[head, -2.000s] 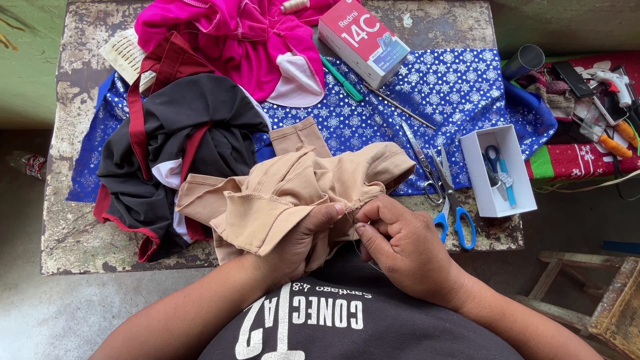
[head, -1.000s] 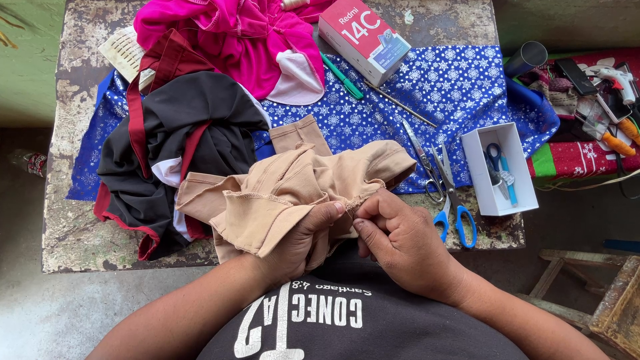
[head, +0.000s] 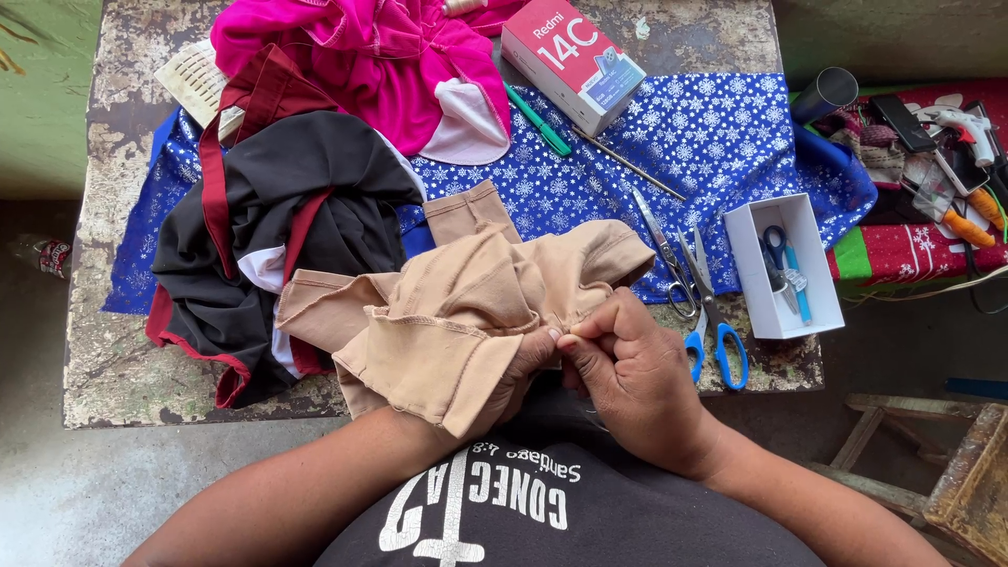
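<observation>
A beige stretch garment (head: pixel 465 291) with stitched seams lies bunched over the table's near edge. My left hand (head: pixel 516 378) grips its near side, partly covered by a fold. My right hand (head: pixel 630 370) pinches the cloth at a seam, its thumb and fingertips touching my left thumb. Whether a needle is between the fingertips cannot be made out. Right of the garment lie metal scissors (head: pixel 668 256) and blue-handled scissors (head: pixel 713 323). To the left, a black garment with red trim (head: pixel 315 181) sits beside the beige cloth.
Blue snowflake fabric (head: pixel 709 142) covers part of the worn table (head: pixel 102 370). On it are a phone box (head: pixel 573 63), a green pen (head: pixel 537 118), a thin rod (head: pixel 630 164) and a white open box (head: pixel 827 303) with small tools. A magenta garment (head: pixel 370 87) and thread spool (head: pixel 463 6) lie at the back.
My right hand has drawn in slightly against my left fingertips at the seam. The beige garment remains held in much the same place.
</observation>
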